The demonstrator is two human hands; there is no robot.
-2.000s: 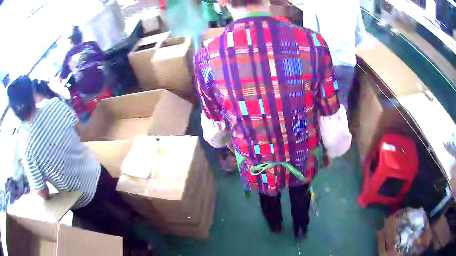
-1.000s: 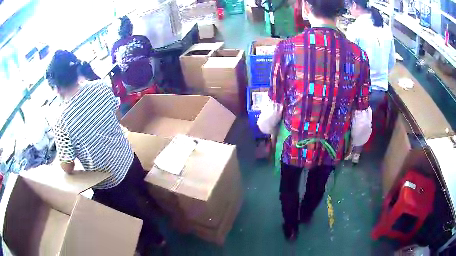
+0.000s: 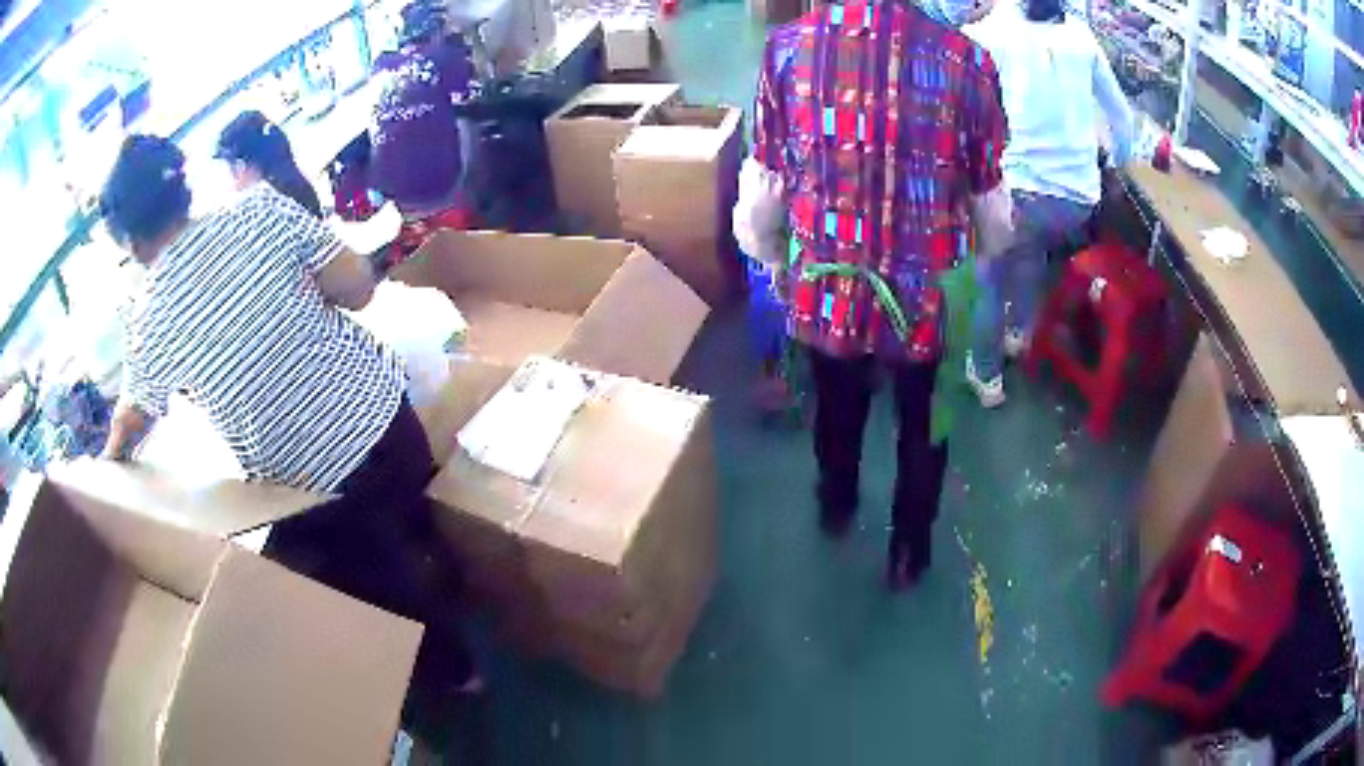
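Neither of my hands is in the picture. Nearest in front of me on the left is an open brown carton (image 3: 292, 659) with its flaps spread. Right of it stands a closed carton (image 3: 584, 494) with tape along its top seam and a whitish sheet (image 3: 524, 419) lying on it. Behind that is a larger open carton (image 3: 516, 285). A person in a striped shirt (image 3: 269, 352) stands at the left bench beside the cartons, one arm stretched over the bench.
A person in a checked smock (image 3: 883, 180) stands in the aisle with their back to me. Beyond are a person in a white top (image 3: 1047, 112) and tall cartons (image 3: 681, 195). Red stools (image 3: 1219, 614) and a bench (image 3: 1242, 255) line the right; people sit at the left.
The person in the smock is farther off. The striped-shirt person has turned and spread their arms. A whitish bag now shows by the large open carton, and a second red stool has come into view.
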